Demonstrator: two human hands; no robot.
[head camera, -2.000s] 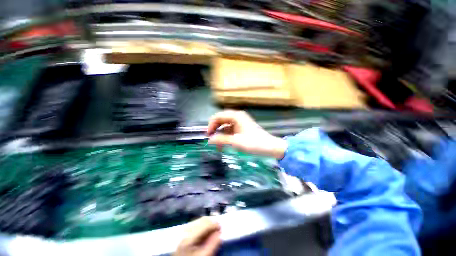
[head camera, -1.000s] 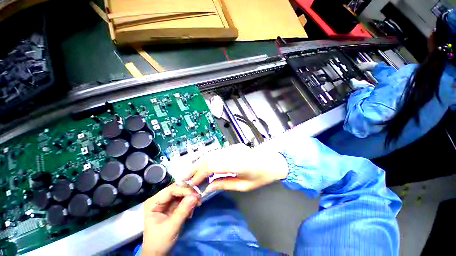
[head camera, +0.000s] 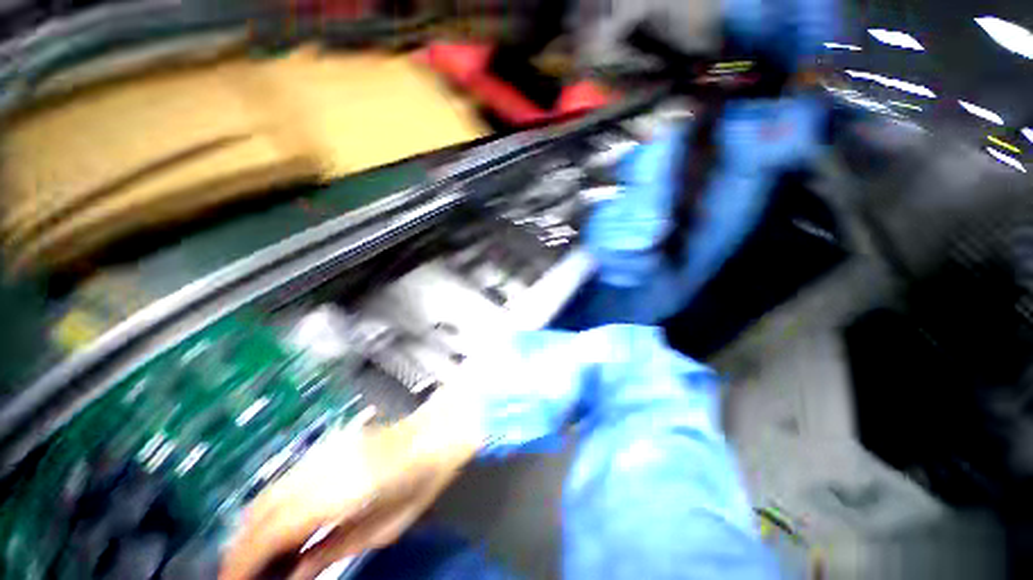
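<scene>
The view is strongly blurred. My right hand (head camera: 363, 487) is bare, at the lower left over the near edge of the green circuit board (head camera: 215, 397). Its fingers point down to the left. A small bright shape shows by the fingers, but I cannot tell whether it is held. My left hand cannot be made out. Dark smeared parts stand on the board at the lower left, too blurred to name.
The silver conveyor rail (head camera: 227, 283) runs along the board's far side. Behind it lie a tan cardboard box (head camera: 147, 147), a cardboard sheet (head camera: 363, 113) and a red tray (head camera: 498, 91). A person in a blue smock (head camera: 646, 215) is beside the line ahead to the right.
The view has swung right, so board, cardboard and neighbouring person have shifted left. My right hand is now lower left, and my left hand, seen beside it before, no longer shows.
</scene>
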